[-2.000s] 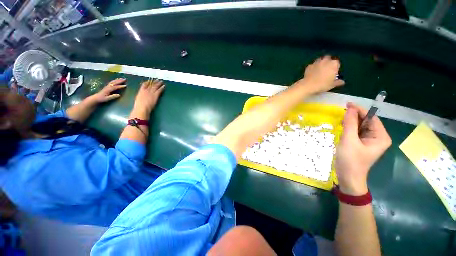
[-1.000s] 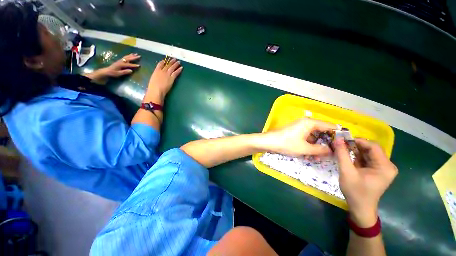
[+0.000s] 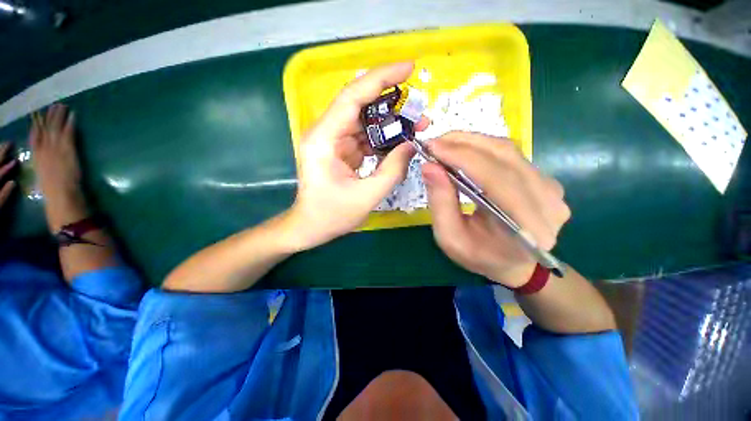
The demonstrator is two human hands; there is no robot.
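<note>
My left hand (image 3: 333,177) holds a black watch housing (image 3: 384,123) between thumb and fingers above the yellow tray (image 3: 524,82). The housing is open towards me, with a white rectangle inside and a silver-grey piece (image 3: 413,104) on an orange-yellow strip folded out at its right. My right hand (image 3: 494,201) holds slim silver tweezers (image 3: 486,204). Their tip is at the housing's lower right edge and their broad end points down right over my wrist. Small white pads (image 3: 473,113) lie heaped in the tray beneath the hands.
A yellow and white sticker sheet (image 3: 692,107) with blue marks lies right of the tray on the green bench (image 3: 206,173). Another person's hand (image 3: 56,156) rests on the bench at the far left. A white edge strip (image 3: 222,34) runs behind the tray. Clear-bluish trays (image 3: 700,337) show at lower right.
The view has turned down to the tray. My hands, close together a second ago, now hold the housing open with the tweezers' tip at it. The conveyor's units have left the view.
</note>
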